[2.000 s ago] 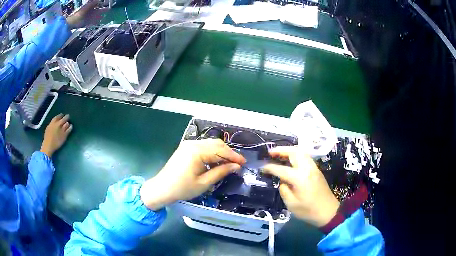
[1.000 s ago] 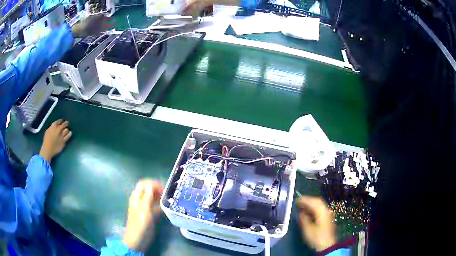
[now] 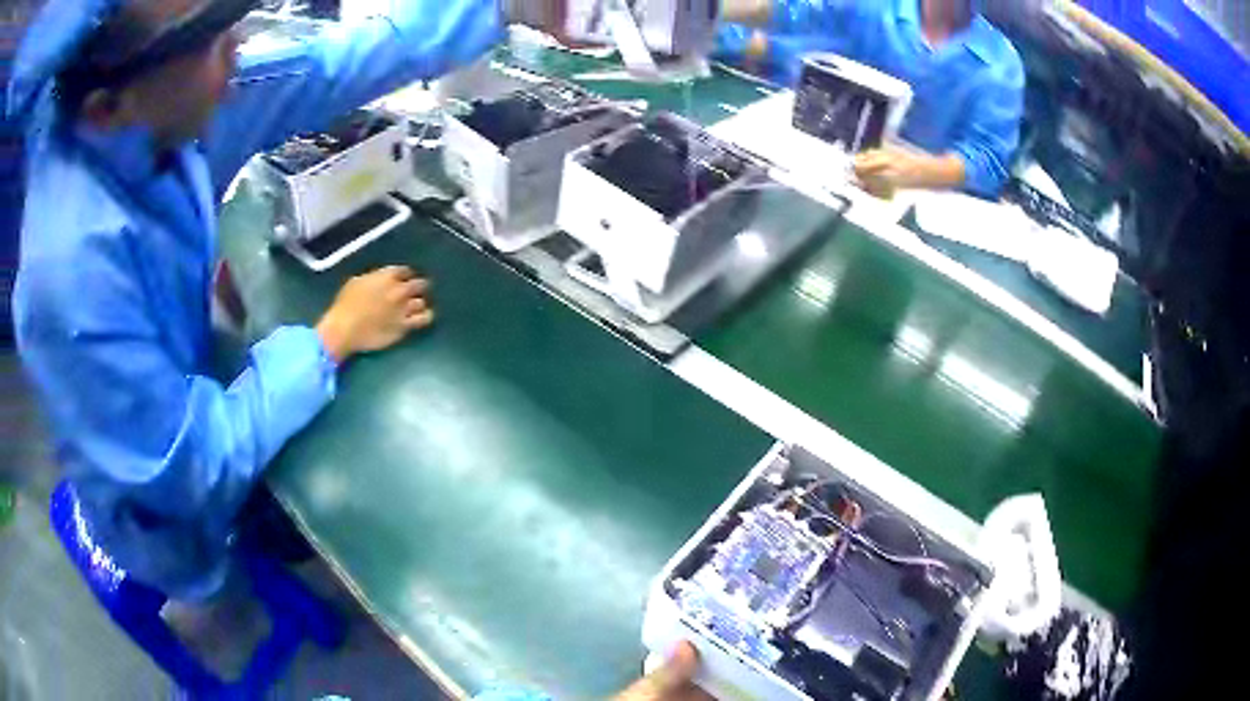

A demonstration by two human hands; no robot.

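A white open housing (image 3: 713, 663) stands on the green bench at the lower right. Inside are a blue circuit board (image 3: 768, 568) on its left, a black inner module (image 3: 891, 603) on its right, and thin wires (image 3: 857, 520) along the back. My left hand (image 3: 665, 679) is at the bottom edge, its fingertips against the housing's front left corner; most of it is cut off. My right hand is not in view.
The green bench (image 3: 507, 466) has a worker's hand (image 3: 377, 310) on it. Several open housings (image 3: 638, 226) stand at the back left. The green conveyor (image 3: 877, 315) runs behind. Another person (image 3: 946, 82) sits across. A white crumpled lump (image 3: 1021, 568) and white flakes (image 3: 1076, 657) lie right.
The view has swung left, so the housing sits lower right. My left hand has moved to the housing's corner; my right hand has left the picture. The person across has come into view.
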